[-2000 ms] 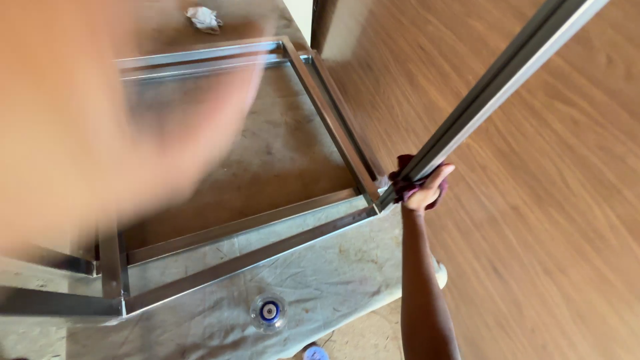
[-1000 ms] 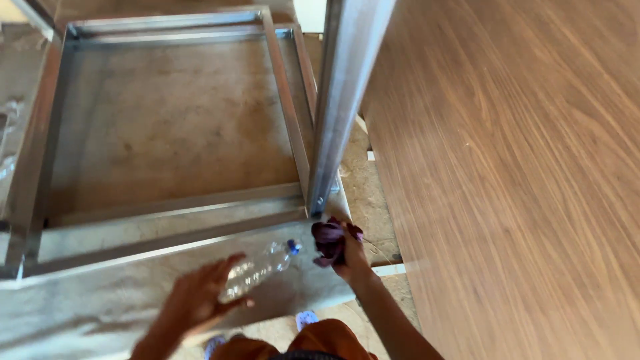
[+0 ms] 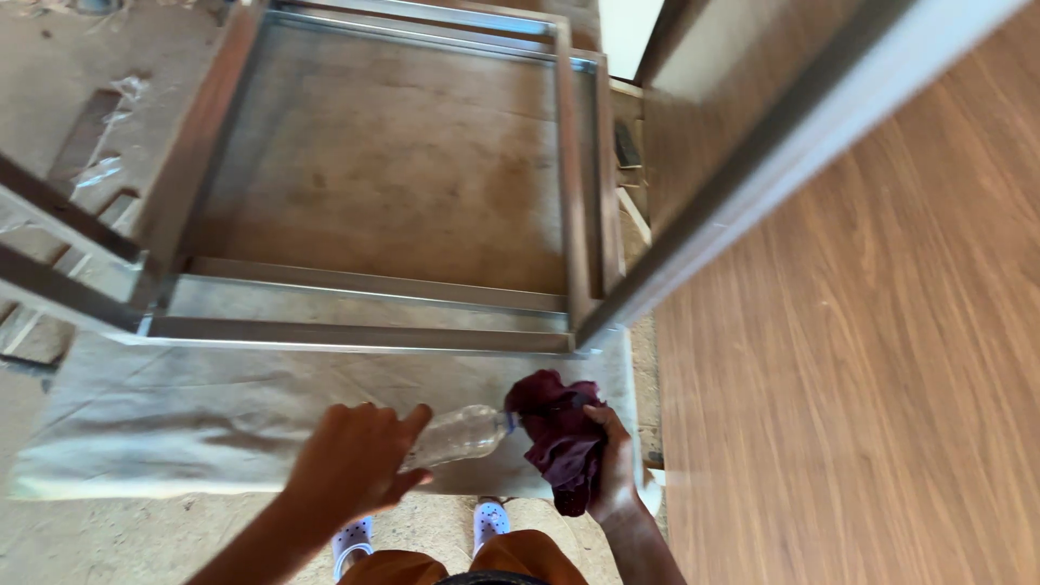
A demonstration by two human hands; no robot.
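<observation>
My left hand [image 3: 361, 455] grips a clear plastic bottle [image 3: 459, 435] on its side, its blue-capped end pointing right. That end meets a crumpled maroon cloth [image 3: 561, 439] held in my right hand [image 3: 615, 463]. Both hands are above the near edge of a cloth-covered work surface [image 3: 244, 422]. Just beyond them lies a welded frame of square metal tube [image 3: 366, 335], with a second rectangle of tube inside or below it. A long metal upright [image 3: 731, 195] rises from its near right corner. Whether the cap touches the cloth is hard to tell.
A large wood-grain panel [image 3: 853, 390] stands along the right side. More metal tubes [image 3: 65, 211] stick out at the left. Scraps of clear plastic [image 3: 101, 172] and flat pieces lie on the floor at the left. My clog-covered feet are below the near edge.
My right hand held the upright with the cloth two seconds ago and has since let go of it. The bottle, now in my left hand, has come up against or close to the cloth.
</observation>
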